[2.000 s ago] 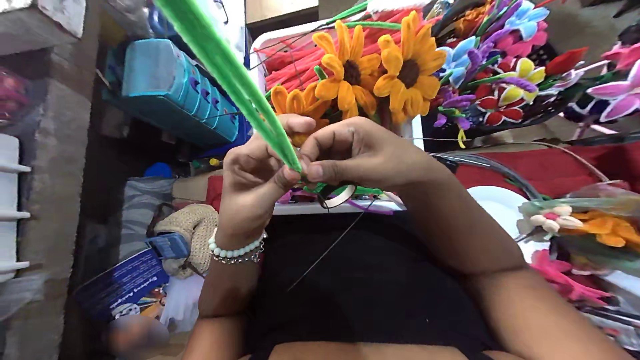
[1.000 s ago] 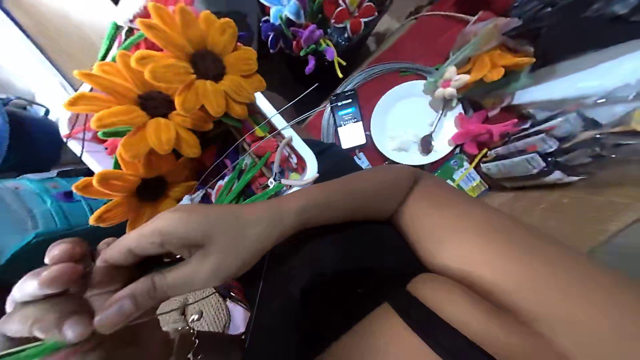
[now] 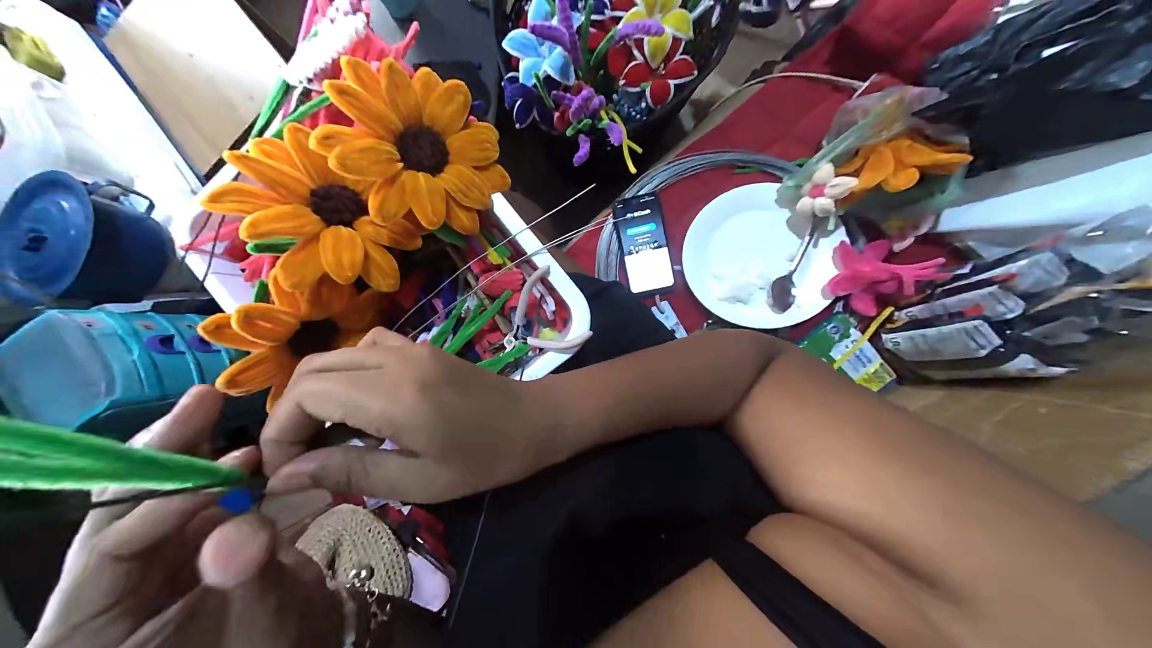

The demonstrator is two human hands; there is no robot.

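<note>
My left hand, at the lower left, holds a bundle of green fuzzy stems near its pinched end, where a dark strand and a small blue spot show. My right hand meets it there, thumb and fingertips together at the end of the bundle; what exactly they grip is hidden. Orange pipe-cleaner sunflowers with brown centres stand just above the hands. Thin wires run from behind my right hand up across a white plastic basket that holds green and red fuzzy pieces.
A white plate with a spoon lies on red cloth beside a lit phone and coiled wire. A dark basket of colourful flowers is above. Teal drawers, a blue container, a woven pouch and plastic-wrapped packets surround the work.
The view has swung strongly to the right since two seconds ago. Both hands stay close together at the end of the green bundle.
</note>
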